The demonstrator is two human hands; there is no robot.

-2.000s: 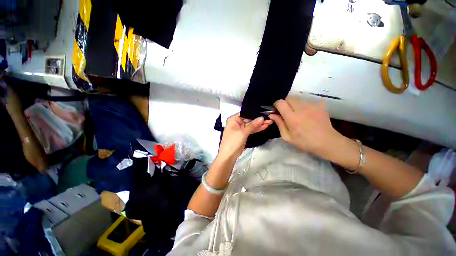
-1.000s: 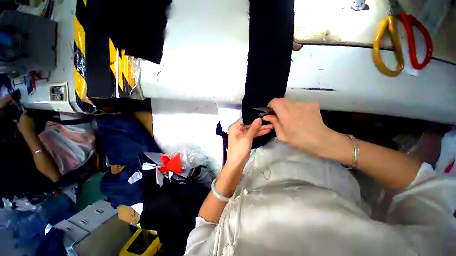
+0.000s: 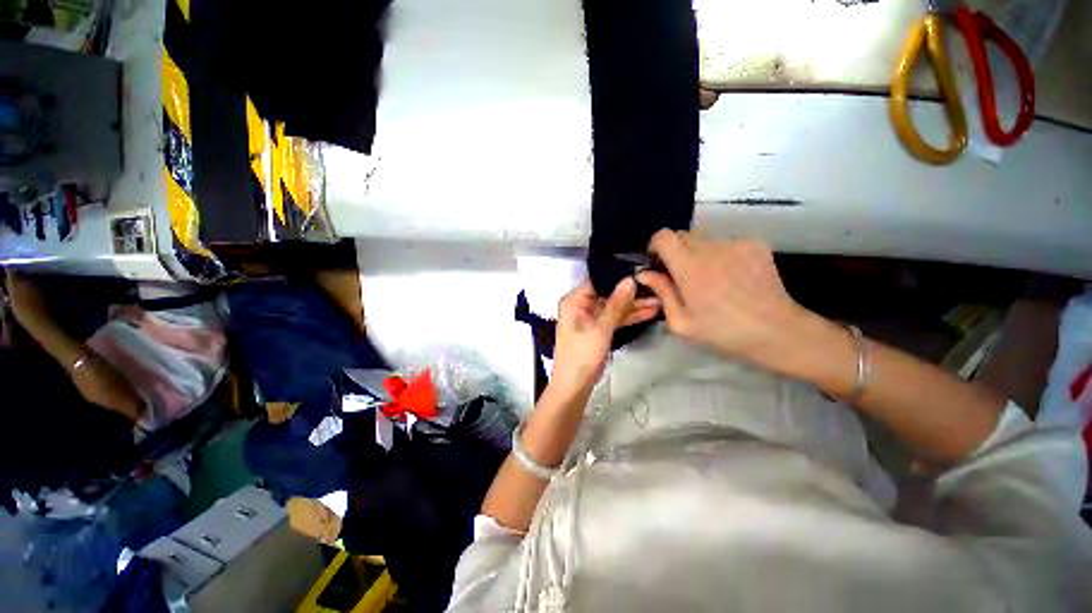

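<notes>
A long black fabric band (image 3: 644,132) runs from the top edge of the view across the white table and over its front edge to my hands. My left hand (image 3: 589,329) pinches the band's near end between thumb and fingers. My right hand (image 3: 719,287) is close against it, with small dark thread snips (image 3: 631,258) mostly hidden in its fingers; only a thin blade shows. The exact spot between the fingertips is too small to read. Scissors (image 3: 932,90) with one yellow-orange and one red loop lie on the table at the upper right.
Black fabric pieces (image 3: 314,72) and a yellow-striped bundle (image 3: 177,144) lie on the table's left part. A pale machine bed (image 3: 790,54) is at upper right. Below left are a red scrap (image 3: 411,395), grey box (image 3: 240,545) and yellow-framed device (image 3: 347,587). Another person's arm (image 3: 60,347) is at far left.
The view has shifted, so the band and scissors sit higher in the picture and the band hangs straighter. My hands stay together at the band's near end, with small finger movements.
</notes>
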